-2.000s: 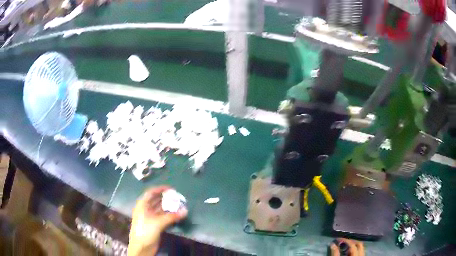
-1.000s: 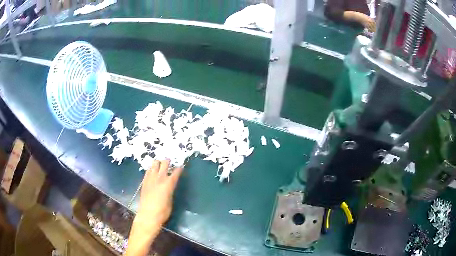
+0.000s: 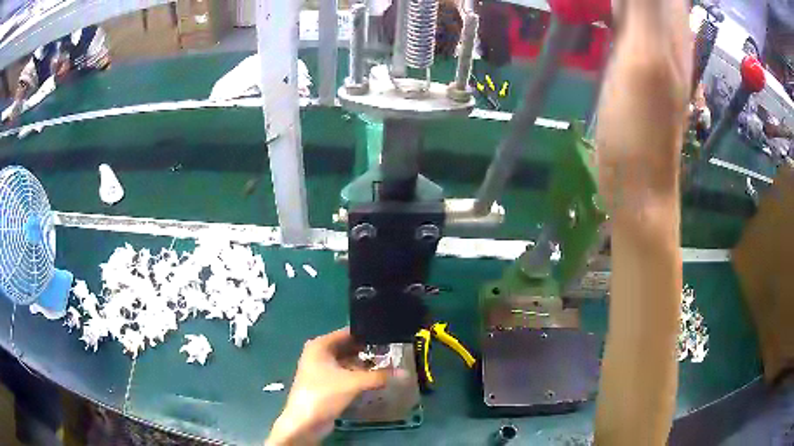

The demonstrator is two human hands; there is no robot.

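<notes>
My left hand [image 3: 335,388] holds a white plastic part [image 3: 380,355] between thumb and fingers, over the base plate [image 3: 379,408] and under the black ram block [image 3: 396,270] of the hand press. The block and fingers hide much of the part; contact with the block cannot be told. My right forearm [image 3: 642,244] rises upright at the right. The right hand is blurred and cut off by the top edge, beside the red knob [image 3: 582,7] of the press lever [image 3: 527,109]; its grip cannot be seen. A dark metal sleeve [image 3: 506,434] stands near the bench's front edge.
A heap of white parts [image 3: 178,292] lies left, with one part [image 3: 196,348] apart from it. A blue fan [image 3: 24,235] stands far left. Yellow-handled pliers [image 3: 451,344] lie between the presses. The second press's dark plate [image 3: 540,366] is right; a brown box [image 3: 770,279] stands far right.
The view has swung right. My left hand has moved from the heap to the press with a white part. My right forearm has come into view, raised. One part now lies apart from the heap.
</notes>
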